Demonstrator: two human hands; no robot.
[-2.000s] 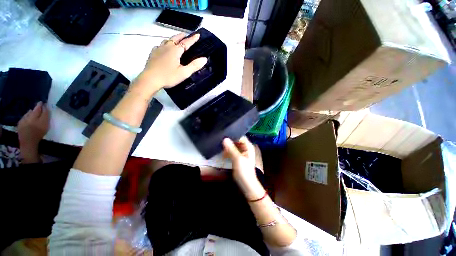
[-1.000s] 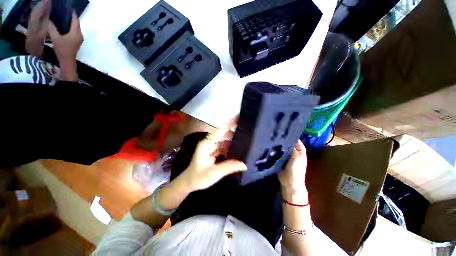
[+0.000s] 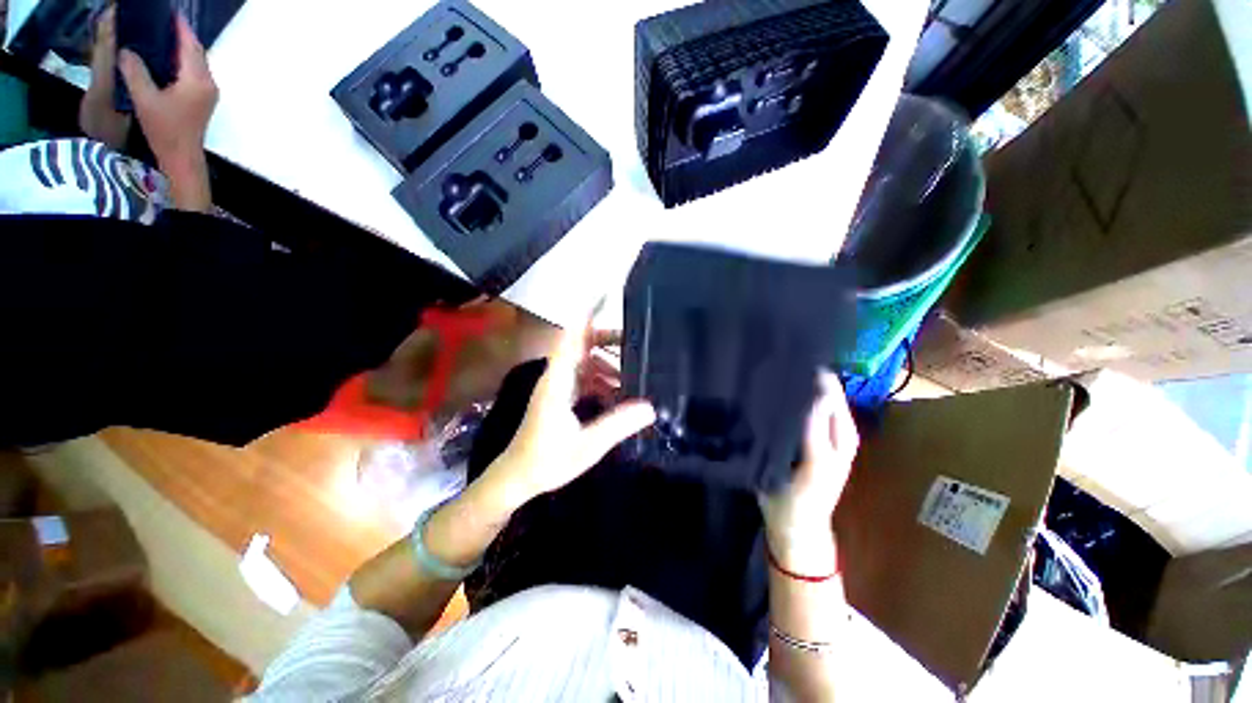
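Note:
A black insert tray or tray stack is held up in front of my lap, its face blurred, with a dark recess low on it. My left hand is at its left side, thumb on the lower left edge, other fingers partly hidden behind. My right hand grips its lower right edge. Two tray stacks lie on the white worktable, the upper one touching the lower one. A thicker ridged tray stack stands on the right of the table.
A lined waste bin with green mesh is at the table's right edge. An open carton and a large carton are at right. Another person's hands hold a dark object upper left. A red shape is under the table.
Over the last second, the held tray has turned, from an angled view with clear recesses to a broader, darker, blurred face. Earlier, my left hand was on the thick stack; it is now at the held tray.

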